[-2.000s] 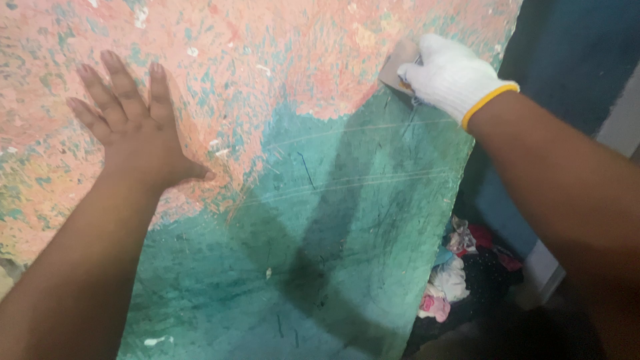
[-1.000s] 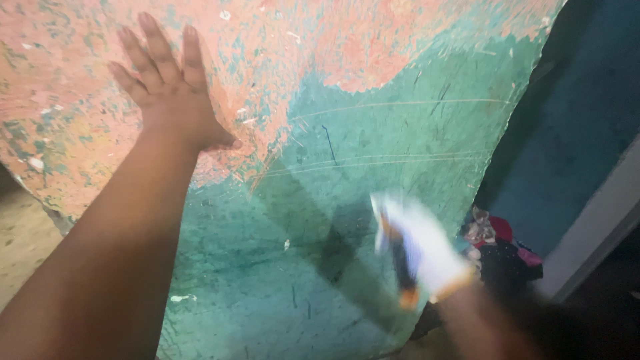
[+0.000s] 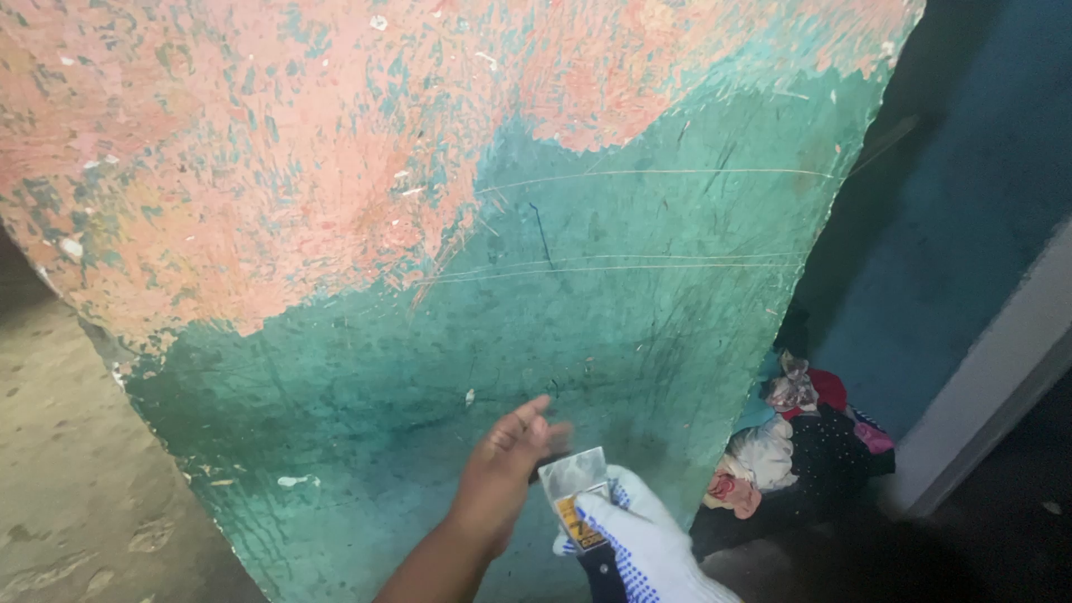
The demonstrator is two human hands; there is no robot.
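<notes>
My right hand (image 3: 641, 536), in a white knit glove with blue dots, grips a paint scraper (image 3: 576, 481) with a wide metal blade, a yellow label and a dark handle. The blade points up and left. Just left of the blade, my bare left hand (image 3: 515, 448) is raised with fingers partly bent, slightly blurred, holding nothing visible. Both hands are in front of the lower part of a painted wall (image 3: 377, 402). Its lower area is green with thin scratches; the upper area shows a patchy pink layer (image 3: 318, 159) with blue-green flecks.
A pile of clothes (image 3: 804, 435) lies beyond the wall's right edge, near a pale post (image 3: 988, 377). A dark blue wall (image 3: 946, 209) stands behind. Rough, bare floor (image 3: 92, 469) shows at the lower left.
My left hand has left the pink part of the wall and come down beside the scraper. My right hand, earlier at the wall's upper right, has moved down with the scraper.
</notes>
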